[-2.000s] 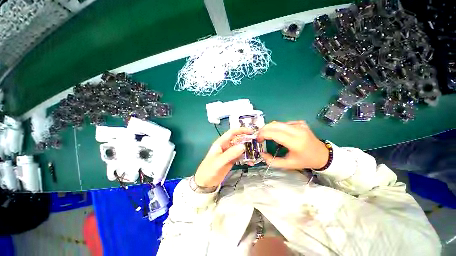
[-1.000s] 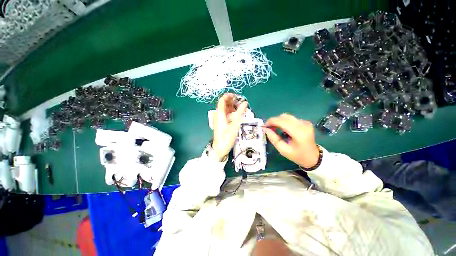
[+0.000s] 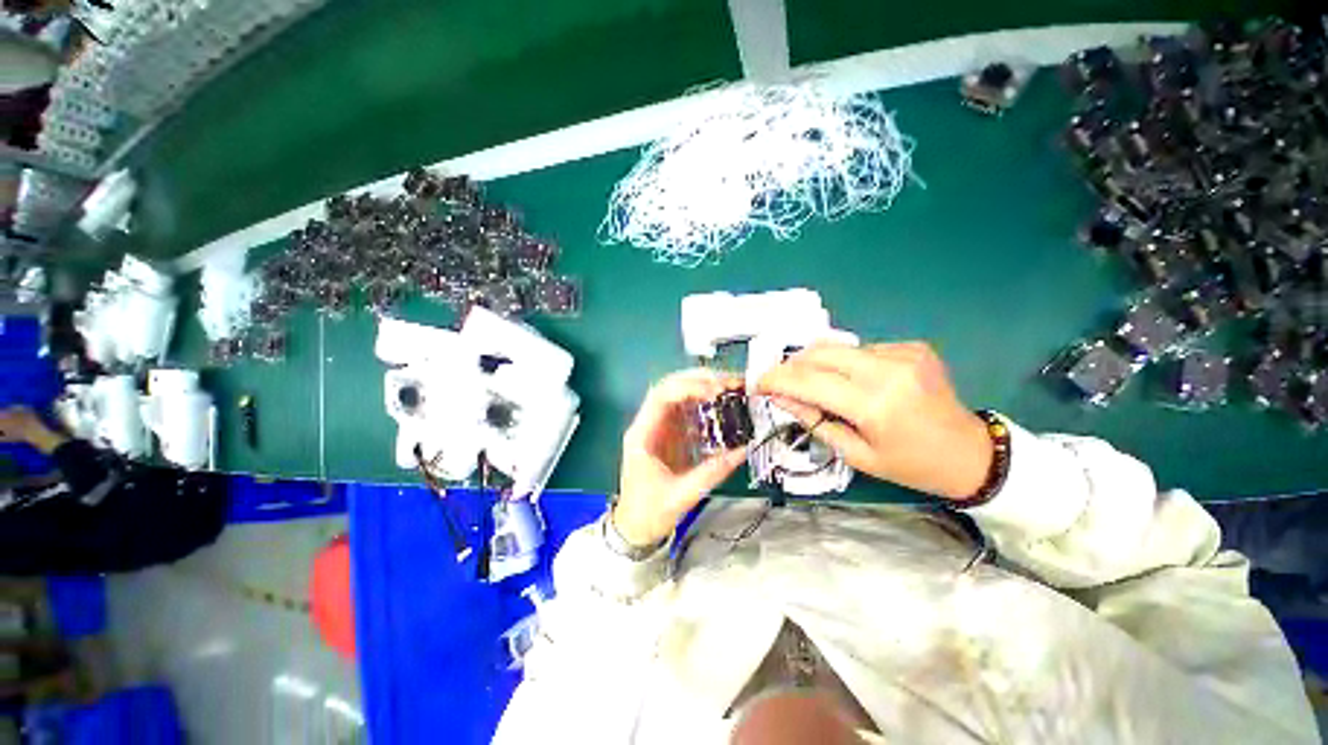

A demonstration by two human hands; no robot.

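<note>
A white camera housing (image 3: 798, 463) lies in front of me at the bench edge, its arm-like white bracket (image 3: 750, 312) pointing away to the left. My left hand (image 3: 667, 454) holds a small dark camera module (image 3: 724, 421) between thumb and fingers, just left of the housing. My right hand (image 3: 881, 415) is over the housing, its fingertips close to the module and thin dark wires. Whether its fingertips grip a wire or the housing is hidden. Dark wires hang from the housing over my clothing.
Two white housings with dark lenses (image 3: 500, 412) stand left, wires over the edge. A dark module heap (image 3: 423, 248) lies behind them. A tangled white strand heap (image 3: 757, 168) is at the back, a larger module pile (image 3: 1223, 218) at right. A person's dark sleeve (image 3: 102, 495) shows far left.
The view has swung left, so bench things appear further right. My left hand has come down from above the housing and now holds a module beside it. My right hand has moved over the housing.
</note>
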